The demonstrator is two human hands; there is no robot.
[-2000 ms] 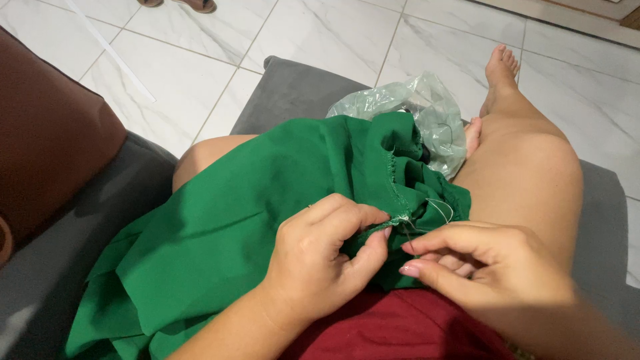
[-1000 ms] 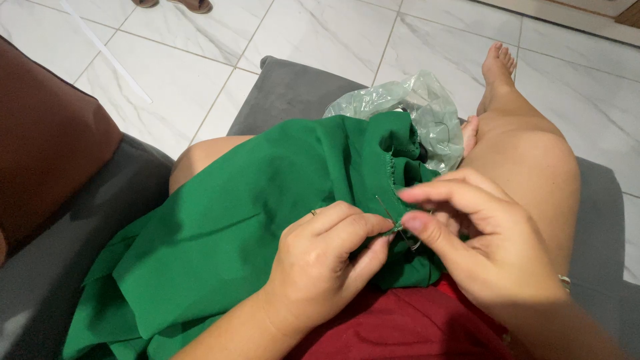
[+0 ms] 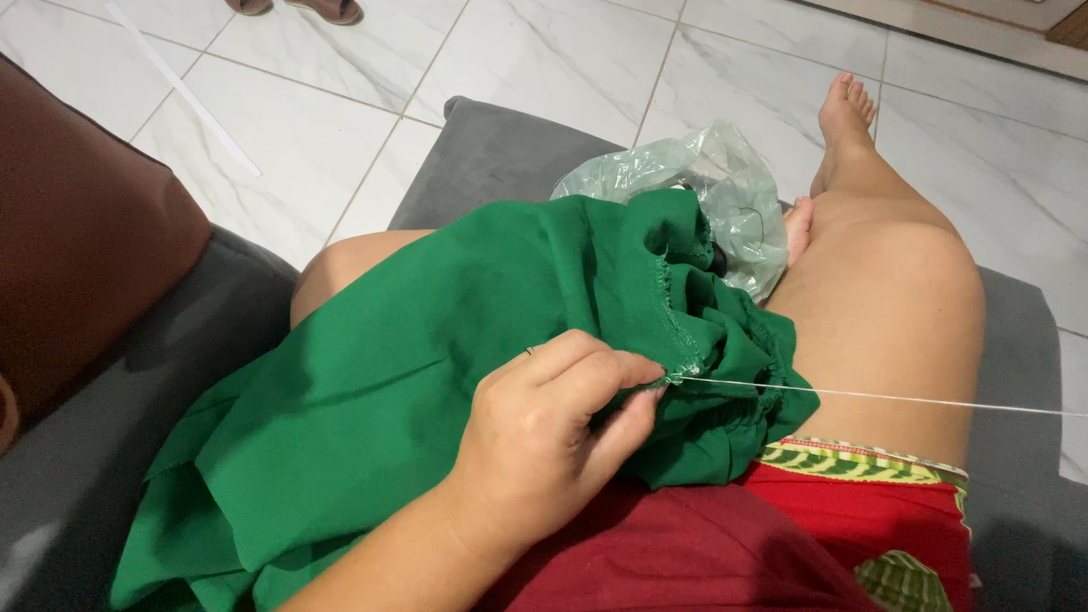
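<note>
Green fabric (image 3: 408, 340) with a gathered, stitched edge lies across my lap. My left hand (image 3: 557, 425) pinches that edge between thumb and forefinger, near a small knot of pale stitching. From the pinched spot a taut white thread (image 3: 892, 397) runs right and leaves the frame. My right hand is outside the view, and so is the far end of the thread. Beyond the gathers sits a translucent plastic bag (image 3: 722, 178), with a dark object partly showing at its lower side.
I sit on a grey upholstered seat (image 3: 501, 161). A brown cushion or bag (image 3: 85, 238) stands at the left. On the marble-look tile floor lie a white strip (image 3: 183, 89) and a pair of brown sandals (image 3: 327, 8).
My right hand, close beside the left at the fabric edge in both earlier frames, has gone out of view. The white thread is now stretched straight to the right. My left hand stays at the edge.
</note>
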